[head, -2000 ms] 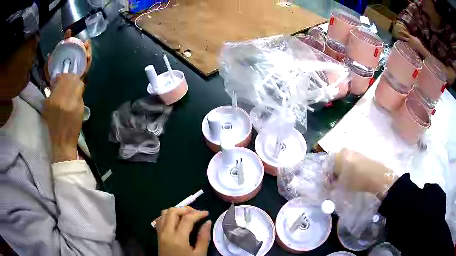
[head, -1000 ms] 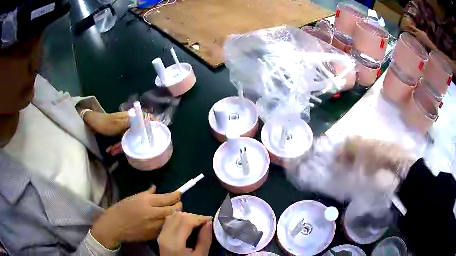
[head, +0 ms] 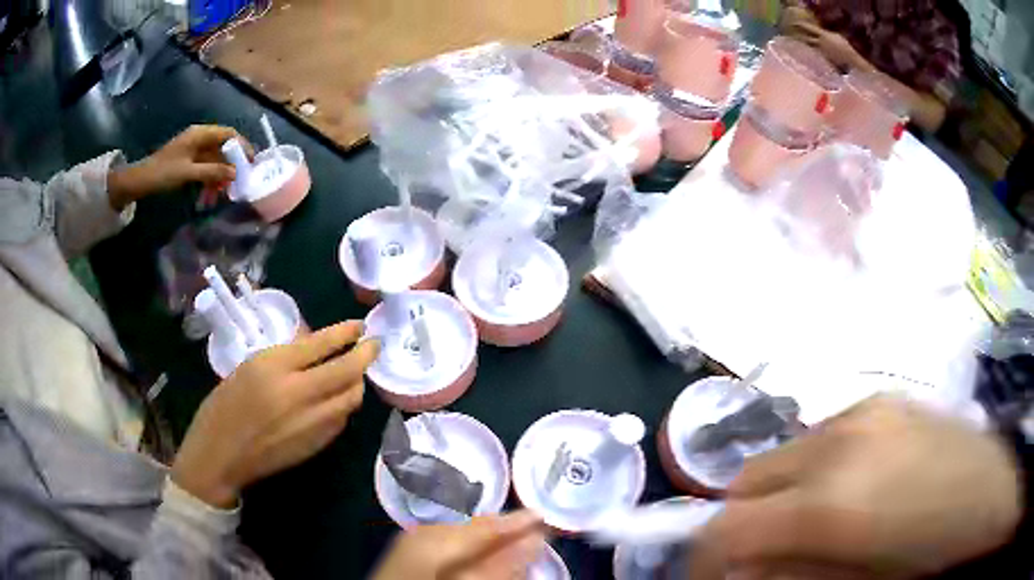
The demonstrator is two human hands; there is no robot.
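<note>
My right hand (head: 862,487), large and blurred at lower right, is closed on a blurred white tube-like piece (head: 658,522) above the front bases. My left hand (head: 459,553) is cut off by the bottom edge; its fingertips are close together and whether they hold anything is unclear. Between the hands, a pink-and-white round base (head: 578,470) carries a small grey-white piece and a round-topped white post. Another base (head: 442,470) at its left holds a dark grey flexible piece (head: 433,476). A base at its right (head: 726,431) also holds grey material.
Another person's hands (head: 284,397) reach in from the left beside several bases. A clear bag of white tubes (head: 510,125) lies behind. Pink cylinders (head: 782,102) stand at the back near a white-covered board (head: 782,283). A brown board (head: 374,45) is far back.
The view has swung right. My right hand has left the crinkled clear bag and moved towards the front bases. The neighbour's hands have moved to a far base and a near base.
</note>
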